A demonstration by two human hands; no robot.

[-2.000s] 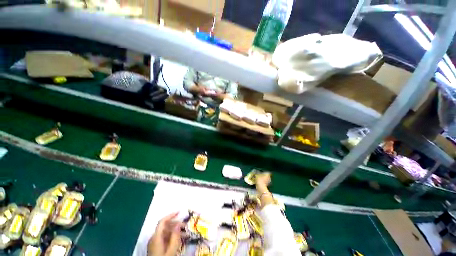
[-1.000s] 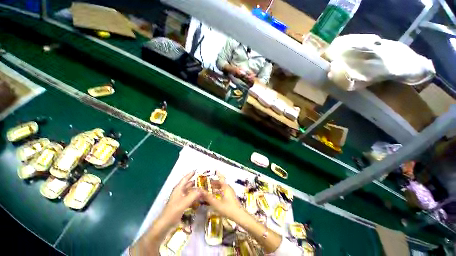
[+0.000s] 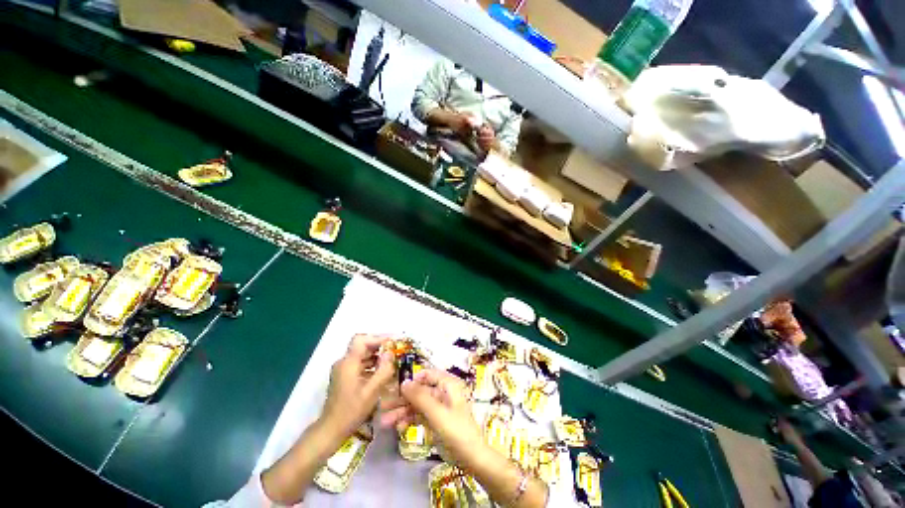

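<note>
My left hand and my right hand meet over the white work sheet. Between their fingertips they hold a wired unit with orange-red strands and a black connector end. The fingers hide most of it. More cream housing halves with yellow blocks and dark wire ends lie on the sheet, below and to the right of my hands.
A heap of similar units lies on the green bench at left. The conveyor belt carries several pieces. Yellow-handled pliers lie at lower right. A grey post slants at right. A person sits opposite.
My right hand has come back from the belt to meet my left hand over the sheet. Since the last earlier frame, the black connector end has come into sight between my fingers.
</note>
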